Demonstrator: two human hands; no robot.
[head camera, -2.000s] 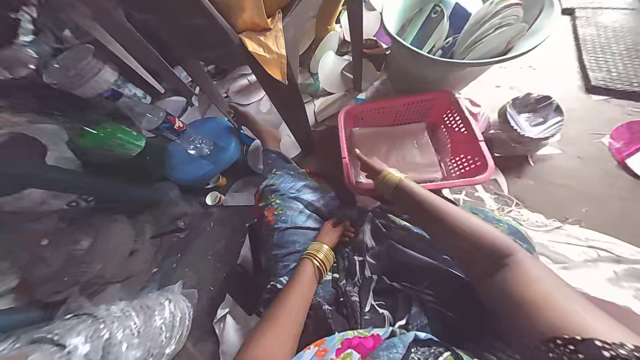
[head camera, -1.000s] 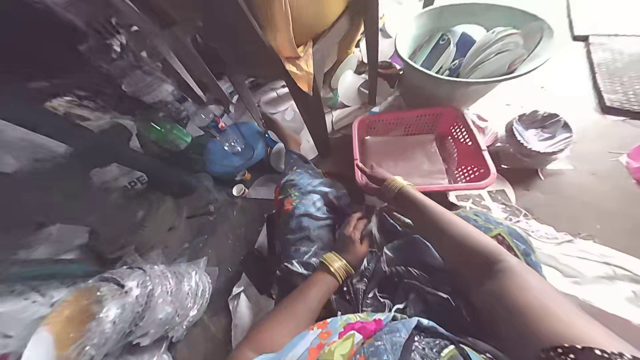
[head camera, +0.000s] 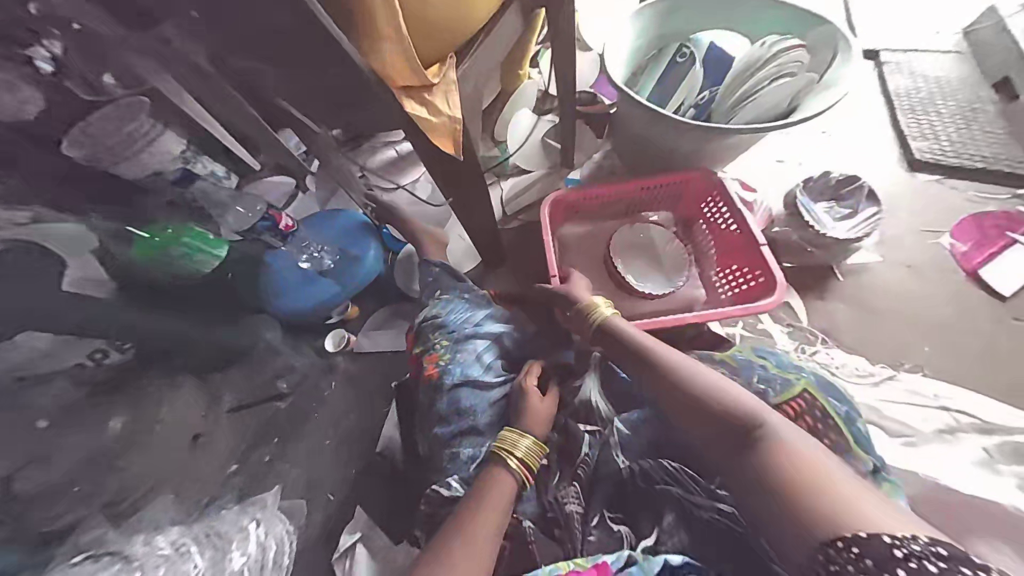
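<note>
My right hand (head camera: 574, 298) is at the near left corner of a pink plastic basket (head camera: 770, 300), its fingers by the rim. A round silvery dish with a scalloped edge (head camera: 650, 258) lies in the basket on a flat brownish sheet. My left hand (head camera: 534, 396) rests over the dark patterned cloth (head camera: 464, 360) on my lap, fingers curled; whether it grips anything is hidden. Both wrists wear gold-coloured bangles.
A large pale tub (head camera: 688, 140) of discs stands behind the basket. Right of it sits a stack of silvery dishes (head camera: 836, 212). Dark table legs (head camera: 472, 208), a blue rounded object (head camera: 324, 268) and a paper cup (head camera: 338, 342) are at left.
A silvery dish now lies in the basket, where only the flat sheet showed before. My right hand stays by the basket's near left corner, my left hand over my lap.
</note>
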